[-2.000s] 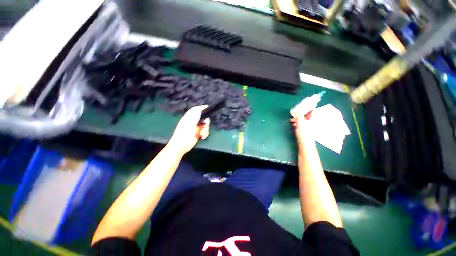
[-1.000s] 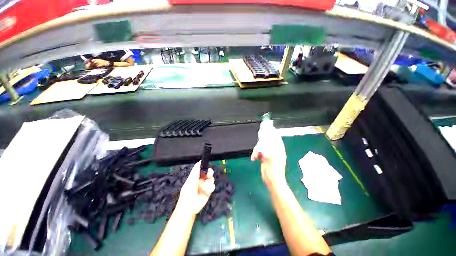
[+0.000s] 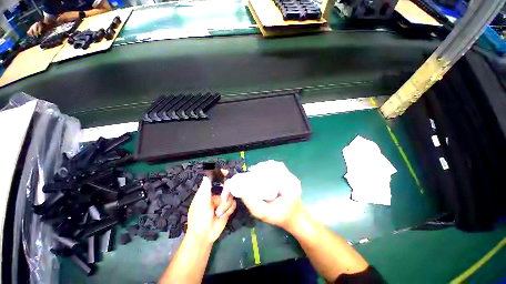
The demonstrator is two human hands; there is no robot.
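Observation:
My left hand grips a black plastic housing upright over the pad pile. My right hand is closed around a white item, a cloth wad or small bottle, held against the housing's side; the contact point is partly hidden by my fingers. A heap of small dark pads lies under and left of my hands. A tangled heap of loose black housings lies at the left.
A black tray with housings slanted in a row lies behind the pile. White sheets lie at right. Stacked black trays and a yellow-wrapped post stand far right. Clear plastic is at left. A person's arm shows beyond the belt.
My right hand has moved left with the white item and now meets the housing in my left hand. The view has tilted down from one second ago.

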